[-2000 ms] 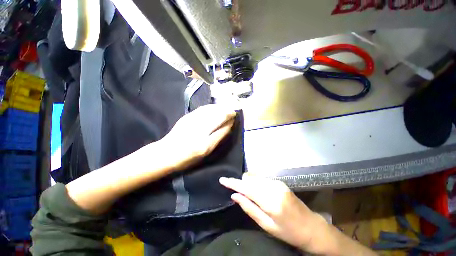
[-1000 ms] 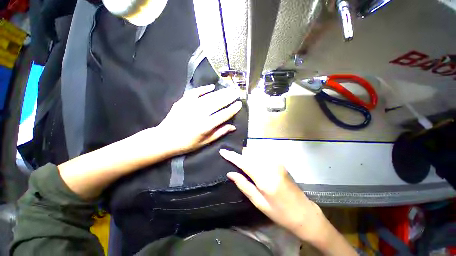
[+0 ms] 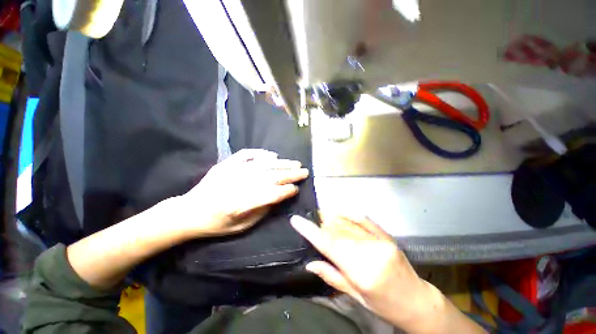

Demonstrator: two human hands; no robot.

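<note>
A dark garment (image 3: 163,124) lies left of and below the presser foot (image 3: 304,116), with its right edge running in line with the foot. A narrow pale grey strip (image 3: 223,117) runs along it above my left hand. My left hand (image 3: 245,192) lies flat on the cloth below the foot, palm down, fingers pointing right to the edge. My right hand (image 3: 359,258) is at the cloth's edge nearer my body, thumb and forefinger apart. Its forefinger touches the cloth; whether it grips any is unclear.
The machine head (image 3: 418,45) fills the top. Scissors (image 3: 451,117) with red and dark blue handles lie right of the foot. A black disc (image 3: 537,194) stands at the right. A graduated tape (image 3: 483,246) follows the table edge. A white rounded form (image 3: 91,16) shows top left.
The garment has moved up past the foot, and the pale strip has moved up and left. My left hand has moved down from the foot. The view has also shifted.
</note>
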